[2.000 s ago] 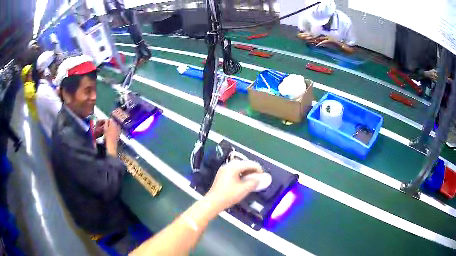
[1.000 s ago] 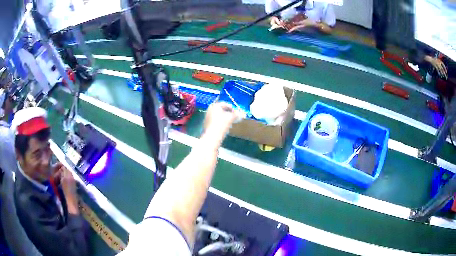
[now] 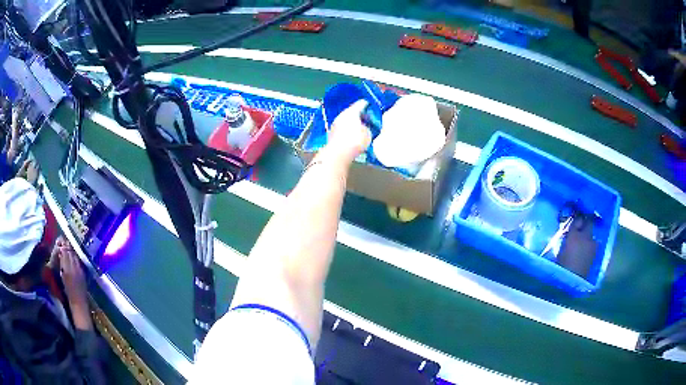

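Note:
My left hand (image 3: 350,131) reaches from the bottom edge, over the left part of a brown carton (image 3: 395,187). Its fingers touch blue material (image 3: 342,101) in the carton; whether they grip it is unclear. A white wad (image 3: 410,133) fills the carton's right side. My right hand is not in view.
Right of the carton is a blue tub (image 3: 530,259) with a white roll (image 3: 510,189) and scissors. Left are a red bin (image 3: 259,139) holding a bottle, hanging cables (image 3: 169,143) and a person's white cap (image 3: 21,222). A dark unit (image 3: 372,353) lies below.
My left hand has moved from above the dark lamp unit to the carton, and the white round thing seen in it is no longer visible there. The view has turned right and down.

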